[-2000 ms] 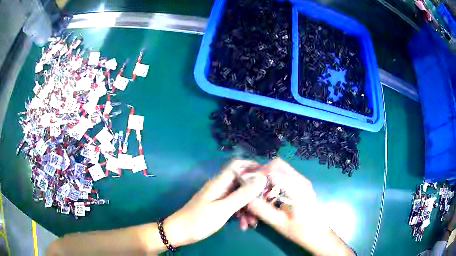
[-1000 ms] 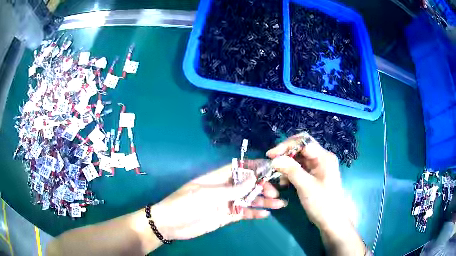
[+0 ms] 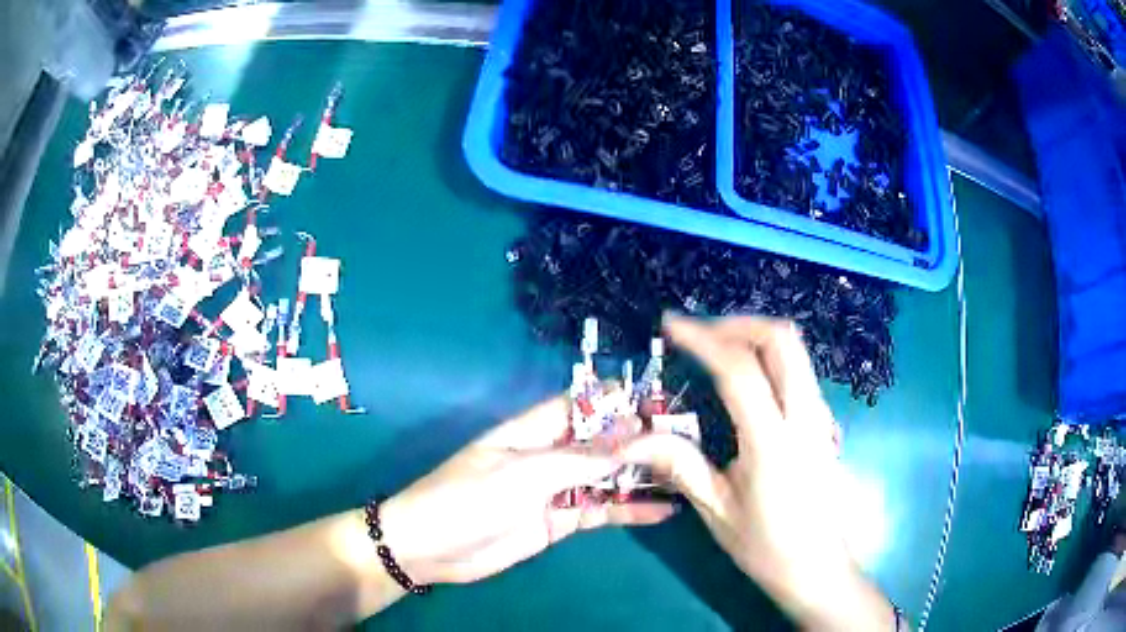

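My left hand [image 3: 525, 488], bare with a dark bead bracelet, holds a small handful of cable assemblies [image 3: 599, 401] with red sleeves, white tags and pale ends pointing up. My right hand [image 3: 759, 463] is beside it, thumb at the handful, index finger raised over the black parts; whether it grips a piece is hidden. Loose black parts [image 3: 852, 333] lie in front of the blue parts tray [image 3: 593, 204], which is full of the same parts. A smaller blue tray [image 3: 724, 111] sits in its right side. A big heap of tagged cable assemblies [image 3: 161, 296] lies at left.
A tall blue bin [image 3: 1087, 247] stands at the right edge. Bunches of cable assemblies [image 3: 1050, 506] lie at far right, near a grey sleeve [image 3: 1093, 586]. A metal strip [image 3: 333, 22] crosses the back of the green surface [image 3: 420, 247]. A pale cord runs down the right side.
My hands were closed together, then parted with the handful showing in my left palm. Now my right thumb is back at the handful, and the piece between its fingertips no longer shows.
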